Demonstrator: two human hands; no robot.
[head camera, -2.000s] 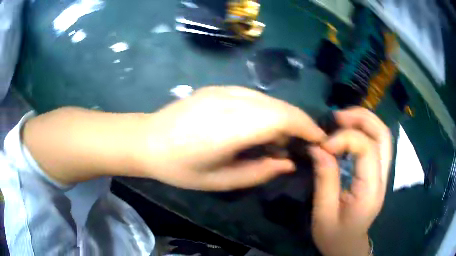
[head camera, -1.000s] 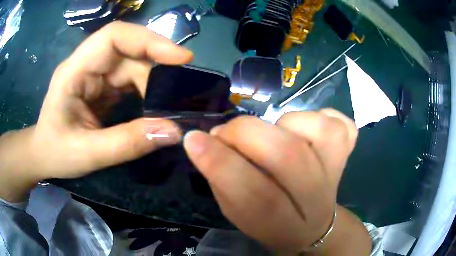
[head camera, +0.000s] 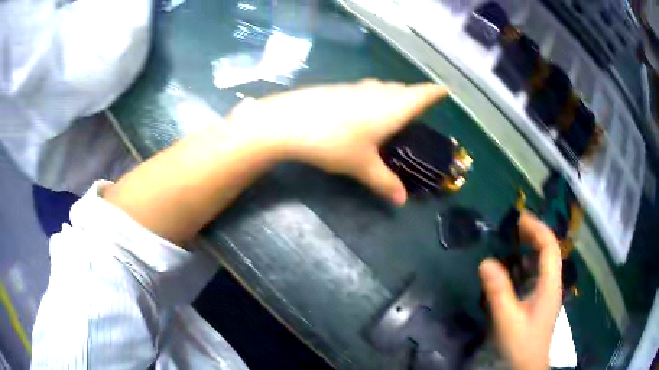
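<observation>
My left hand (head camera: 325, 126) reaches across the bench with thumb and fingers spread around the left side of a small pile of black display modules (head camera: 426, 155) with gold flex cables on its right. No module shows held in it. My right hand (head camera: 531, 318) is at the right, thumb and forefinger apart, by dark modules and orange cables of the module row (head camera: 572, 224). It is blurred, and whether it grips a dark piece is unclear. A dark grey fixture (head camera: 397, 318) lies near the bench edge, left of my right hand. A dark module with a shiny edge (head camera: 462, 227) lies between the hands.
A white blister tray (head camera: 614, 155) holding several black modules (head camera: 553, 94) stands behind the pale bench strip (head camera: 498, 137). Shiny clear scraps (head camera: 271, 61) lie at the top left. A white triangle (head camera: 563, 343) is partly behind my right hand. Pale clothing (head camera: 72, 72) fills the upper left.
The view has turned left. The hands, together at a black module one second ago, are now apart. My left hand has let go of that module and is at the small pile; my right is by the row.
</observation>
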